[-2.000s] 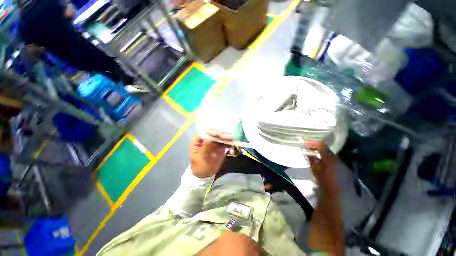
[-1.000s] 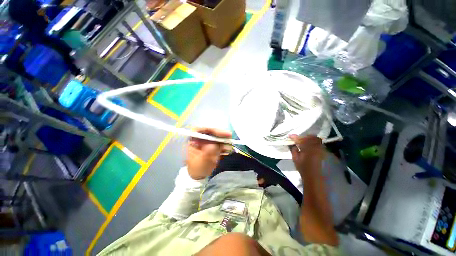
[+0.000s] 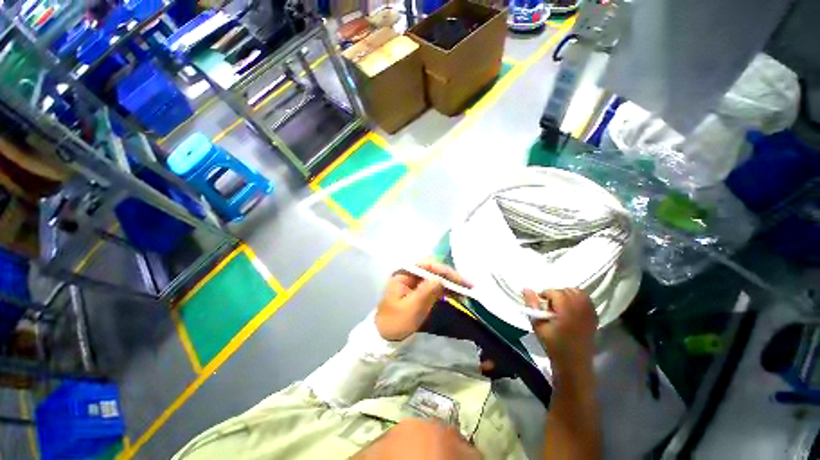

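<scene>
A thick round coil of white tubing (image 3: 575, 211) lies on the green-topped bench, loose strands crossing its middle. My left hand (image 3: 412, 301) pinches a white tubing strand (image 3: 459, 287) at the coil's near left side. My right hand (image 3: 565, 322) holds the same strand at the coil's near edge. The strand runs between my two hands. To the left of my left hand it forms a faint, blurred loop over the floor. A white sleeve (image 3: 355, 359) covers my left forearm.
A crumpled clear bag (image 3: 670, 247) with a green patch lies beyond the coil. A small green item (image 3: 703, 344) and a dark slim tool (image 3: 653, 368) lie to the right. A blue stool (image 3: 220, 178), metal racks and cardboard boxes (image 3: 463, 58) stand on the floor.
The wide bright loop at left has become faint and lower. My hands have shifted slightly right and down in the picture, still on the strand. The view has shifted, showing more of the boxes.
</scene>
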